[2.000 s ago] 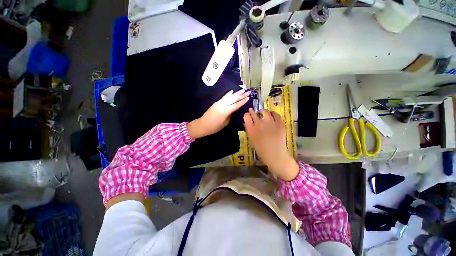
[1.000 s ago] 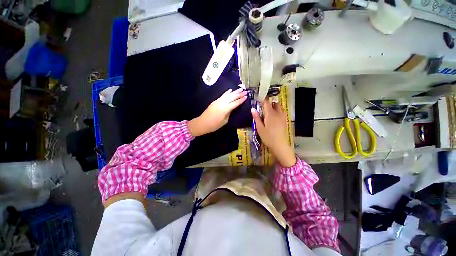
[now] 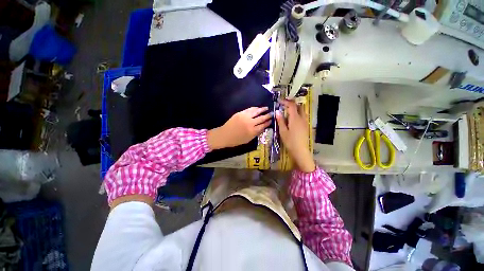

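Note:
A large black garment panel (image 3: 196, 90) lies spread left of the needle of a white industrial sewing machine (image 3: 371, 58). My left hand (image 3: 244, 128) lies on the panel near its right edge, just in front of the presser foot (image 3: 276, 95), fingers bent and pointing right. My right hand (image 3: 295, 129) is on the other side of that edge, fingertips at the cloth edge close to the presser foot. The edge between my hands looks narrow and dark. Whether my fingertips pinch it is too small to tell. Yellow tape (image 3: 257, 160) shows on the bed below my hands.
Yellow-handled scissors (image 3: 374, 149) lie on the right of the table, beside a white marker or ruler (image 3: 390, 135). A small dark rectangle (image 3: 327, 119) lies on the bed. A white lamp (image 3: 252, 56) hangs over the panel. A blue crate (image 3: 105, 122) stands at the left.
The view has shifted, so the machine sits further right. My left hand has drawn back a little from the presser foot with its fingers more bent. My right fingertips are nearer the foot.

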